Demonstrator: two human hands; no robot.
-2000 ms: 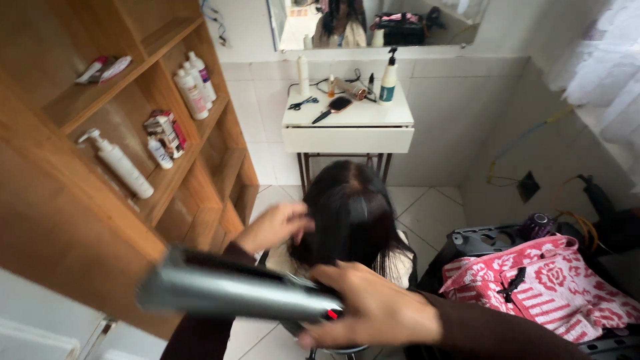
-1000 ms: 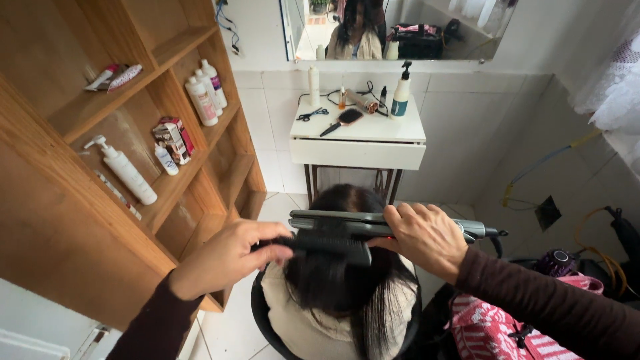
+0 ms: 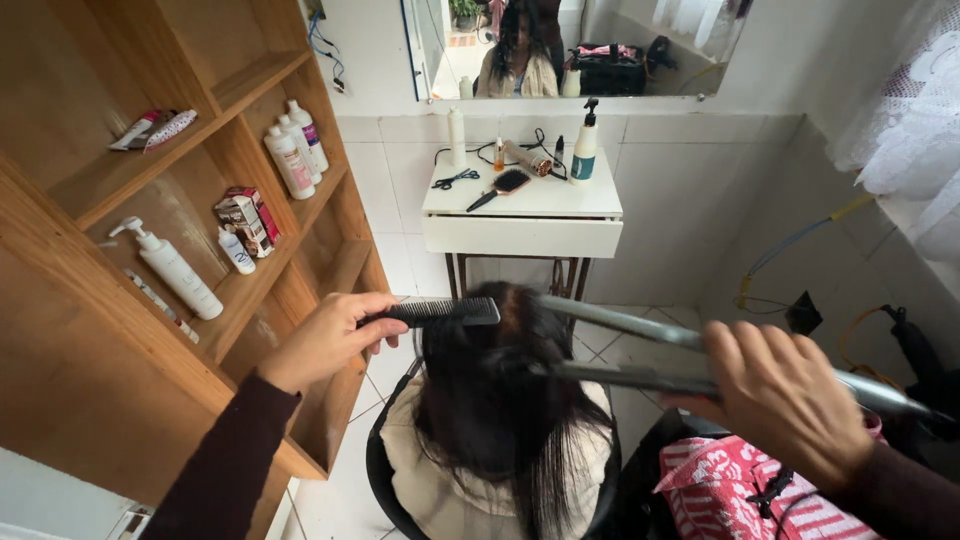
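My left hand (image 3: 337, 337) grips a black comb (image 3: 450, 311) by its end, its teeth over the left side of the dark hair (image 3: 487, 397) of a seated person. In my right hand (image 3: 787, 397) is a grey hair straightener (image 3: 630, 379) with its two plates spread apart. The plate tips reach over the right side of the head. Long strands hang down the person's back, over a cream garment (image 3: 412, 457). Whether any hair lies between the plates is hard to tell because of blur.
Ahead stands a white table (image 3: 525, 236) with a paddle brush (image 3: 510, 181), hair clips (image 3: 455, 178) and a pump bottle (image 3: 584, 150), below a mirror (image 3: 637, 45). Wooden shelves (image 3: 270, 277) with bottles rise at left. A red and white towel (image 3: 720, 480) lies at lower right.
The straightener's plates, together one second ago, are now apart, and my right hand has moved right. My left hand with the comb has moved away to the left.
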